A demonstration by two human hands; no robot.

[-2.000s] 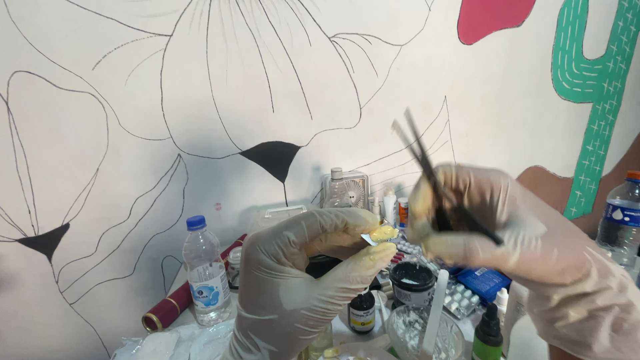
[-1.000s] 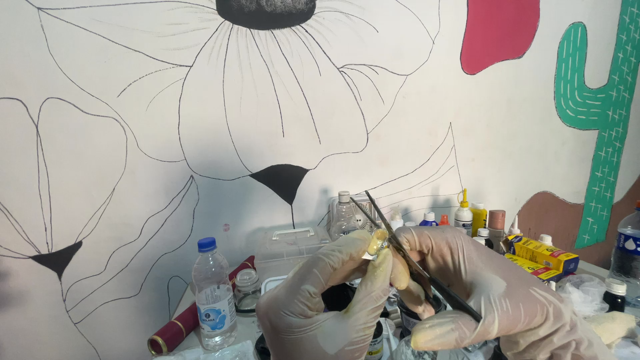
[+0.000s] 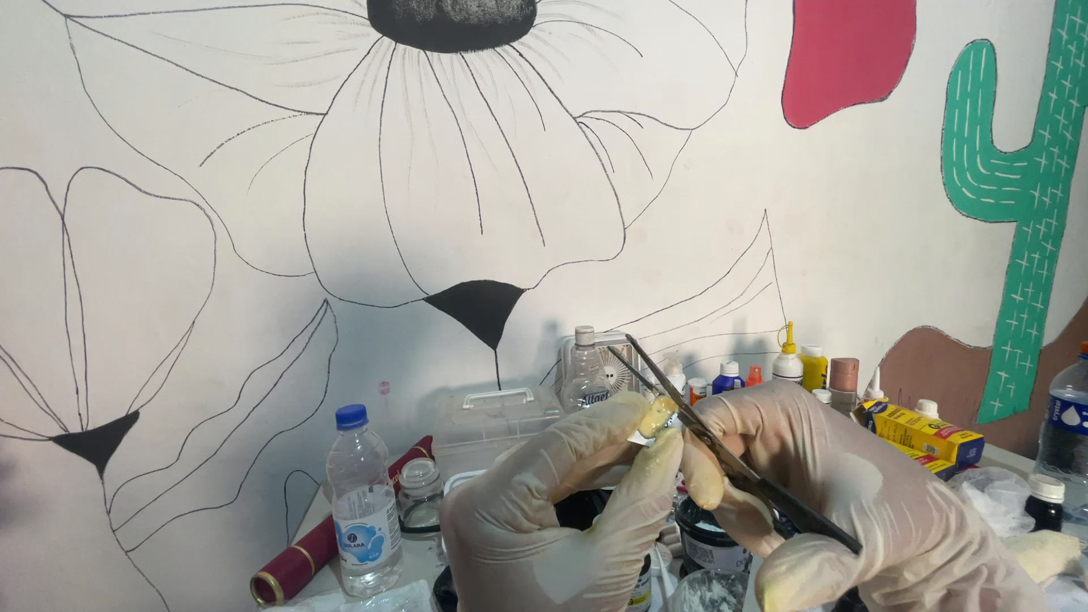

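Both hands wear pale latex gloves with yellowish stains at the fingertips. My left hand [image 3: 569, 501] pinches a small yellowish piece [image 3: 660, 416] between thumb and forefinger, with a thin whitish edge showing beneath it. Dark metal tweezers [image 3: 731, 463] lie across my right hand [image 3: 816, 484], which grips them; their two tips are spread and point up and left, just above and beside the small piece. The fingertips of the two hands are almost touching. What exactly the small piece is, I cannot tell.
A water bottle [image 3: 365, 510], a dark red tube [image 3: 297, 557] and a glass jar [image 3: 420, 497] stand at left. Behind are a clear plastic box [image 3: 493, 421] and small bottles [image 3: 788, 365]. Yellow boxes [image 3: 926, 432] lie at right, before a painted wall.
My right hand was farther from the left with the tweezers upright and blurred; it has come in beside the left hand, and the tweezers now slant across the small piece. The view has shifted.
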